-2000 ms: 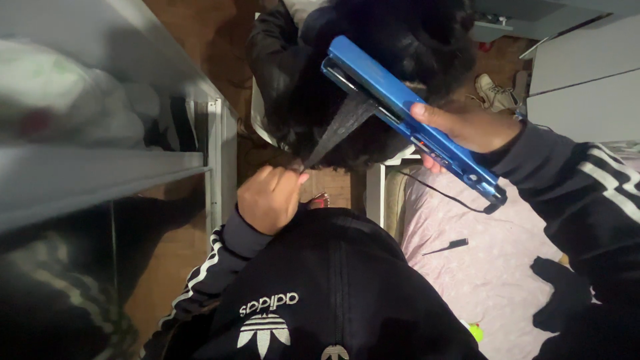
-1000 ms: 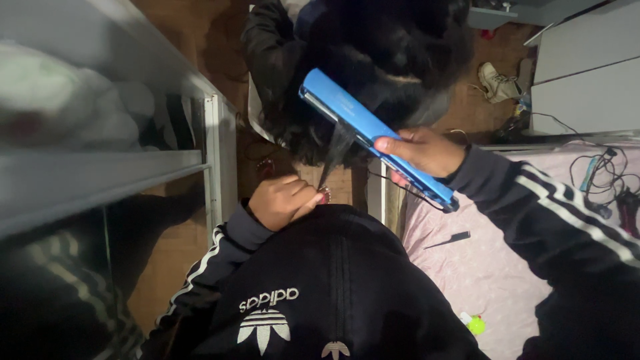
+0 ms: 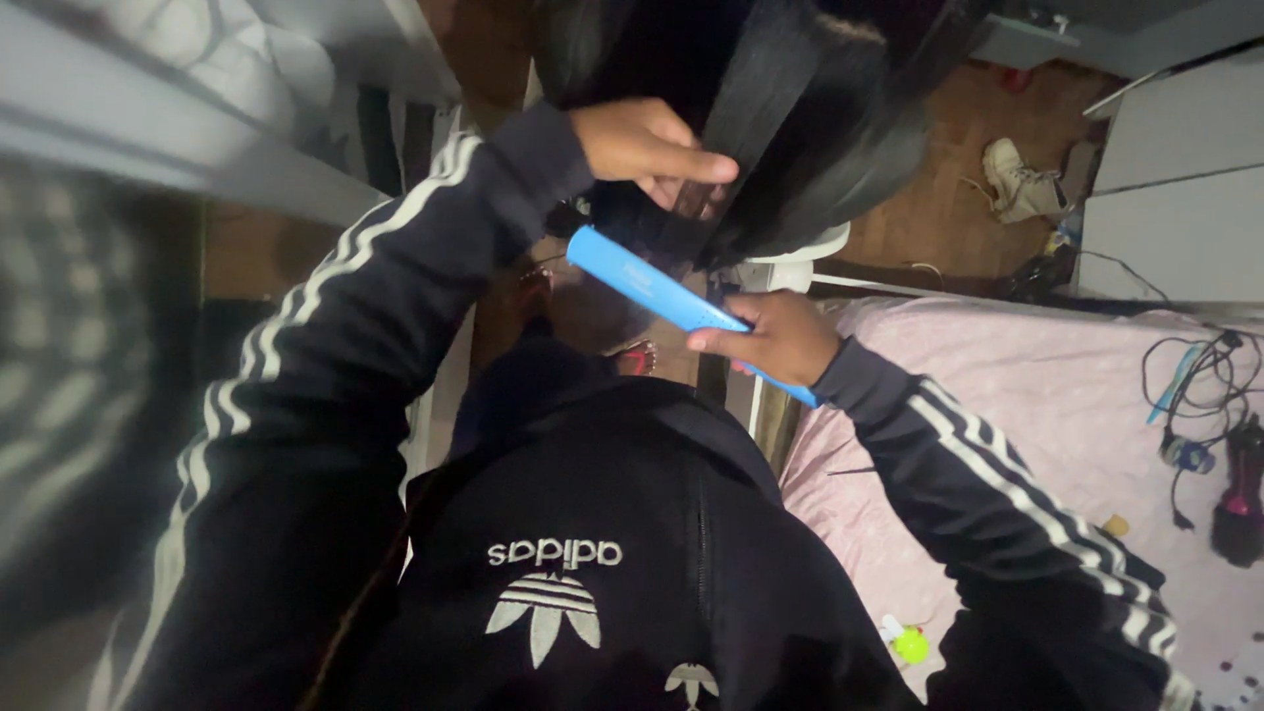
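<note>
My right hand [image 3: 775, 336] grips a blue hair straightener [image 3: 652, 286], held at a slant below the hair, with no hair seen between its plates. My left hand [image 3: 657, 153] is raised at the dark hair [image 3: 765, 99] of a person seated in front of me. A flat, straight lock of that hair passes by my left fingers, its lower end around them; part of the fingers is hidden. The person's face is not in view.
At the right is a bed with a pink sheet [image 3: 918, 346], bearing tangled cables [image 3: 1200, 380], a dark and pink hairbrush [image 3: 1239, 489] and a small lime-green object [image 3: 910, 644]. A pale boot [image 3: 1019, 183] lies on the wooden floor. A glossy furniture panel [image 3: 178, 128] borders the left.
My left hand has risen from below the hair to the lock. The straightener, earlier across a lock, is now away from the hair and lower. The view has shifted somewhat.
</note>
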